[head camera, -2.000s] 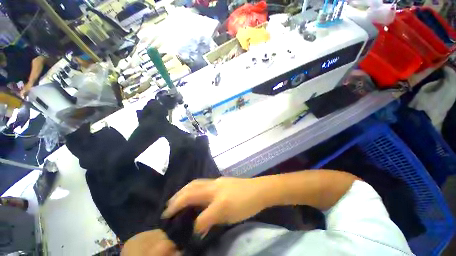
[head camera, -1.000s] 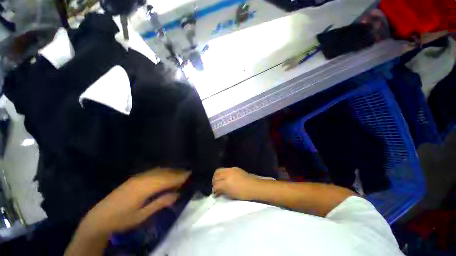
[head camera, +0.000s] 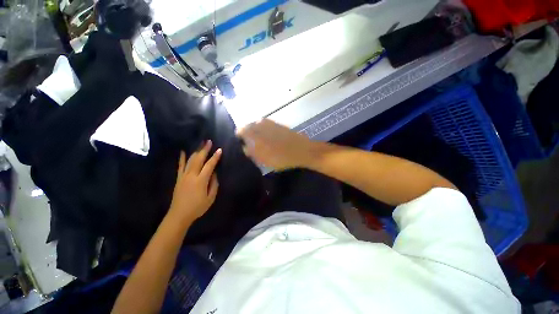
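A large black garment (head camera: 122, 196) is spread over the table left of and below the needle area (head camera: 214, 92). Two white fabric pieces show on it, one near the middle (head camera: 125, 127) and one at the upper left (head camera: 61, 81). My left hand (head camera: 197, 184) lies flat on the black cloth with its fingers spread. My right hand (head camera: 269, 144) is at the cloth's right edge, just below the needle, with fingers bent and fingertips on the edge. The white sewing machine (head camera: 245, 37) has a blue stripe, and its lamp lights the needle area.
A marked ruler strip (head camera: 368, 98) runs along the table's front edge. A black pad (head camera: 417, 44) and a blue pen (head camera: 371, 63) lie right of the needle. A blue basket (head camera: 512, 202) with dark pieces stands right of my lap. Red material (head camera: 515, 13) is at the upper right.
Both hands have moved up from the lap side onto the garment, my right hand to its edge near the needle. The garment is a little lower under the machine head. The view has shifted slightly.
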